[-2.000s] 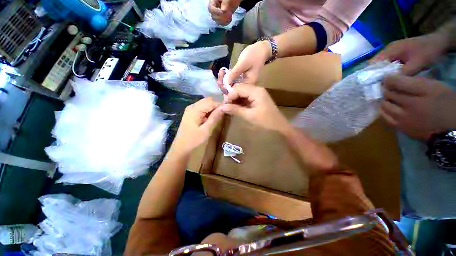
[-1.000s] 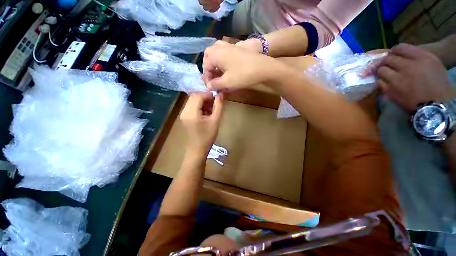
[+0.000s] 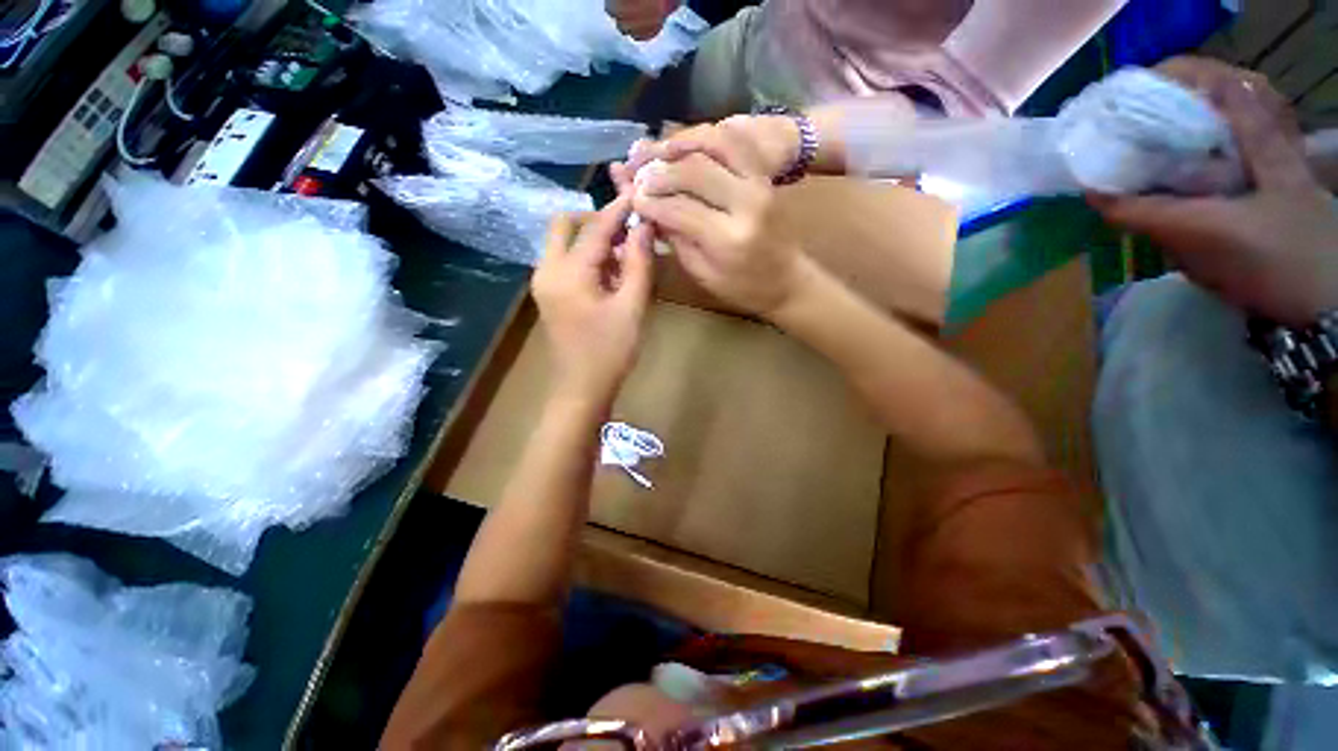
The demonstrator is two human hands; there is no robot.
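My left hand and my right hand meet above the open carton. Their fingertips pinch a small white piece, mostly hidden by the fingers; it looks like part of a corded unit. A white coiled cord with a loose end lies on the carton's inside bottom, just right of my left forearm.
A fanned stack of bubble bags lies on the dark green bench. More bags lie lower left and at the back. A co-worker's braceleted wrist is behind my right hand. Another co-worker's hand holds a plump bubble bag at right.
My hands stay together, now slightly higher, with the right hand lower than a second ago. The bubble bag at right has moved up and right in the co-worker's hand. The coiled cord remains in the carton.
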